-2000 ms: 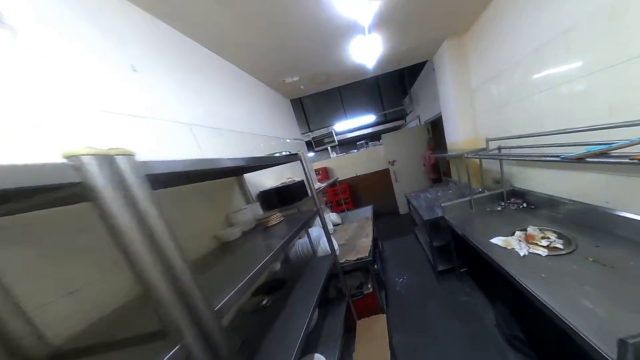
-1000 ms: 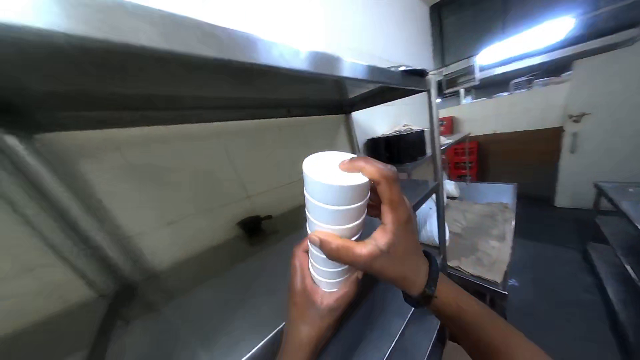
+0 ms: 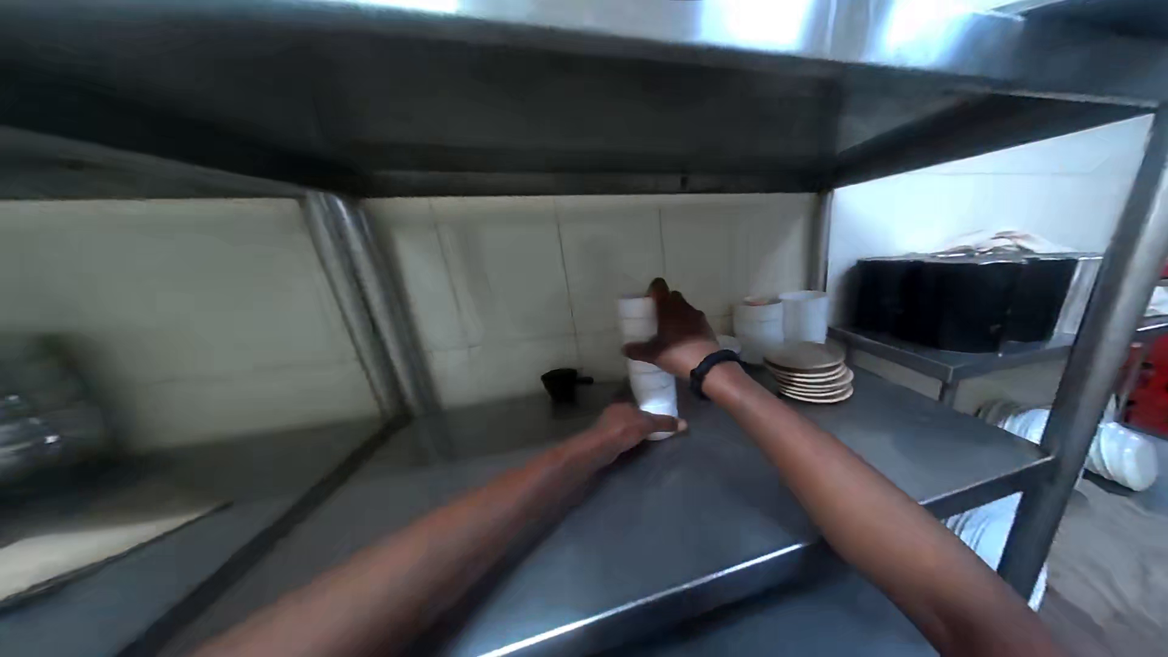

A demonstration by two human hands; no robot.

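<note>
A leaning stack of white bowls [image 3: 653,387] stands at or just above the metal shelf [image 3: 712,493], near the tiled wall. My right hand [image 3: 677,327], with a black band at the wrist, grips the upper part of the stack from the right. Low on the stack, my left hand [image 3: 631,425] holds it around its base. Whether the lowest bowl rests on the shelf I cannot tell. To the left of the stack is a small black pan-like vessel with a short handle [image 3: 564,383]. Stacked plates [image 3: 810,372] and more white bowls [image 3: 781,319] are on the right.
The upper metal shelf [image 3: 584,109] hangs low over my hands. A metal post [image 3: 1086,356] rises at the right front corner. Beyond it are a black container [image 3: 967,301] and white plates [image 3: 1118,452] standing on edge lower down.
The stack of white bowls, held up in both hands a second ago, is now farther in over the shelf, toward the wall. The view has turned strongly left since the first frame.
</note>
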